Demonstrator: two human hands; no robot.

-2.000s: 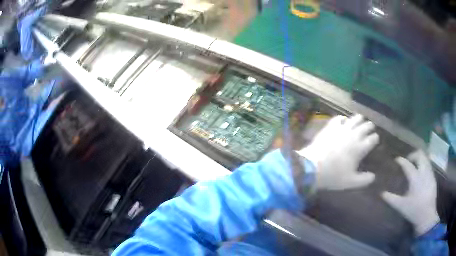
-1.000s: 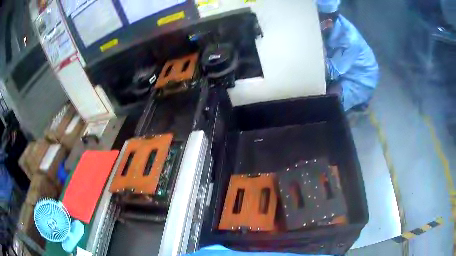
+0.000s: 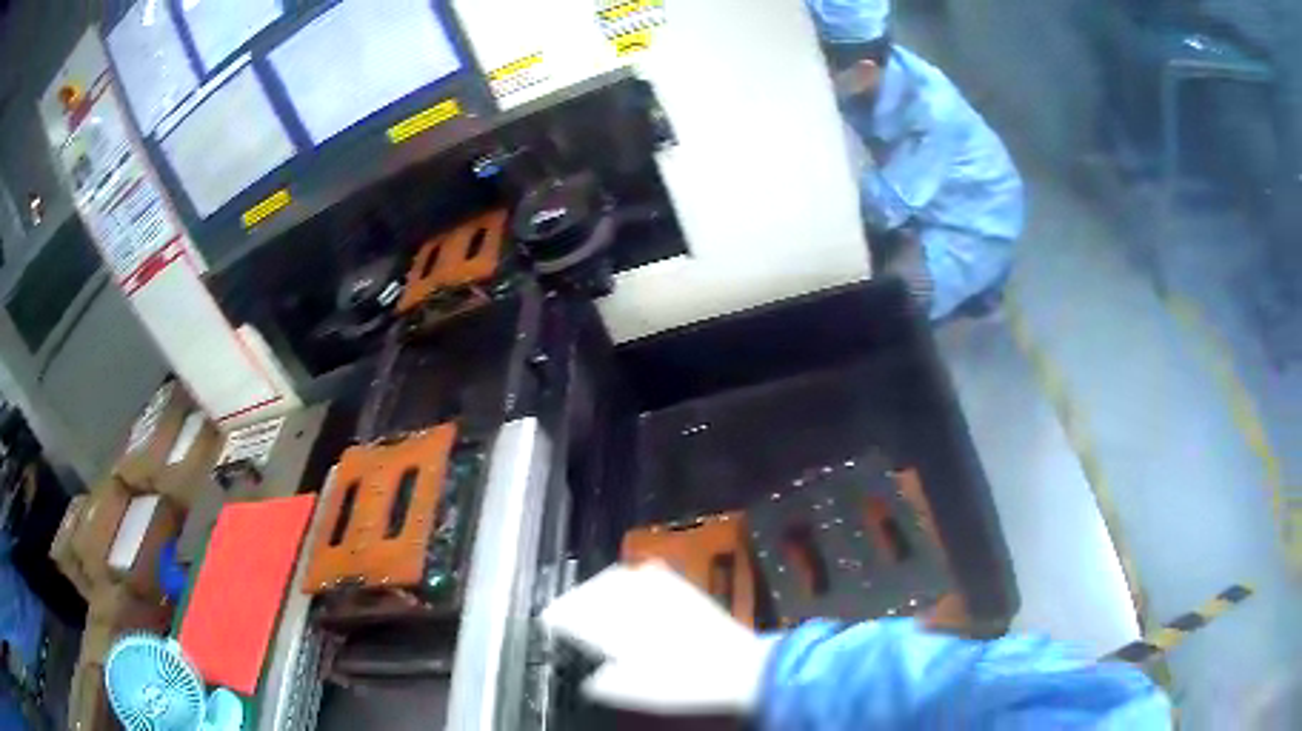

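Note:
My right hand [image 3: 664, 636], in a white glove, reaches in from the lower right over the tote's near left side. It is blurred; its thumb looks apart from the fingers and nothing shows in it. It hides part of an orange-brown plate [image 3: 693, 544] in the tote. A dark grey plate [image 3: 843, 546] lies beside it, partly over more orange. On the conveyor, an orange-brown slotted plate [image 3: 383, 510] covers most of a carrier; green board shows at its right edge. Another orange-brown plate [image 3: 454, 263] sits farther along, at the machine opening. My left hand is out of view.
The deep black tote [image 3: 950, 429] stands right of the silver conveyor rail [image 3: 497, 571]. A white machine [image 3: 764, 157] is ahead. A red sheet [image 3: 247, 588] and light blue fan [image 3: 154, 686] are at left, with cardboard boxes [image 3: 157, 429] behind. A person in blue [image 3: 942, 172] is beyond the machine.
The view has swung from the circuit board on the line to the machine and tote. My right hand has come in over the tote's near side; my left hand has gone out of view.

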